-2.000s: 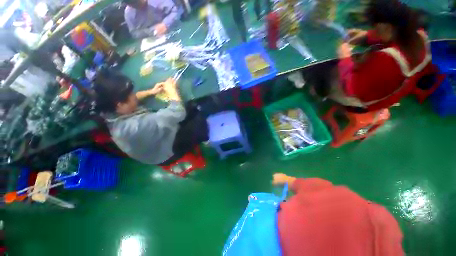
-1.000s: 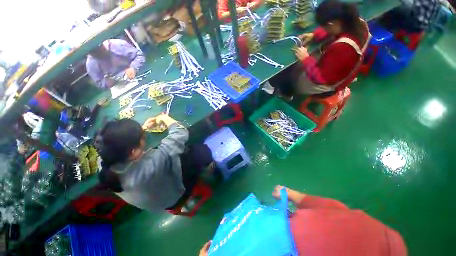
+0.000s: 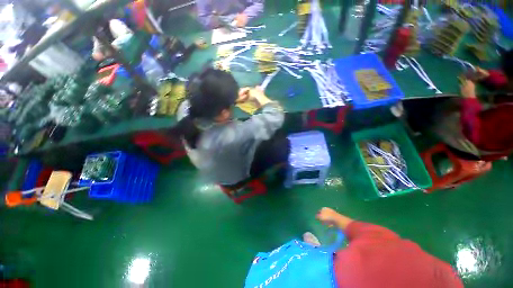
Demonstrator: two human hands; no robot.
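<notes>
My right hand [image 3: 331, 216] is small and blurred at the lower middle, at the end of a red sleeve [image 3: 388, 253]. Its fingers look curled, but I cannot tell whether it holds anything. A blue strap loops just below it, beside the blue apron [image 3: 295, 265] on my body. My left hand is not in view. A green crate [image 3: 424, 174] on the floor ahead holds boards with white wires. A pale blue stool [image 3: 307, 153] stands left of the crate.
A person in grey [image 3: 230, 146] sits at the long green bench [image 3: 304, 95], handling a board. Another in red [image 3: 498, 126] sits at right. A blue tray [image 3: 388, 87] holds boards on the bench. Stacked blue trays [image 3: 135, 177] and a folding chair [image 3: 55, 188] stand at left.
The view has swung left, so the bench, crate and seated people sit farther right than a second ago. The blue trays and folding chair show again. My left hand has left the picture.
</notes>
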